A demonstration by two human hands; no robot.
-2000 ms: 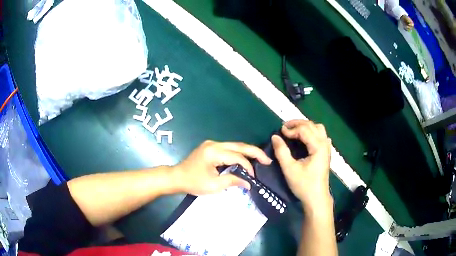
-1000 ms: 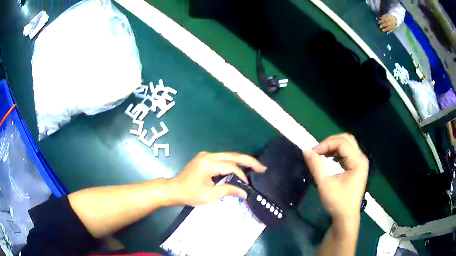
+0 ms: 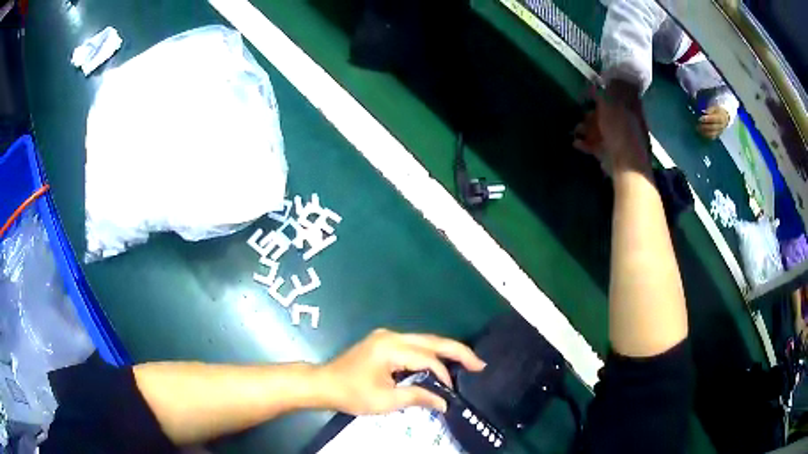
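Observation:
My left hand (image 3: 390,377) holds a narrow folded black pad sheet (image 3: 456,408) with a row of white circles. Its fingertips rest at the left edge of a black plastic housing (image 3: 514,372), which lies flat on the worktop against the white rail, with small bright dots near its corners. The white release liner (image 3: 390,436) lies under my left hand, cut off by the bottom edge. My right hand (image 3: 611,133) reaches far over the conveyor belt. It is dark and partly blurred, and I cannot tell whether it holds anything.
A large bag of white pieces (image 3: 182,142) and a loose pile of white plug pin protectors (image 3: 301,244) lie on the worktop (image 3: 372,266). A blue bin (image 3: 66,266) is at left. A power plug (image 3: 481,191) and black units lie on the belt. A person's hand (image 3: 713,121) shows opposite.
My right hand has left the housing and reached forward over the belt. My left hand stays at the housing with the pad sheet. The view has shifted, and another person's sleeves show at the top.

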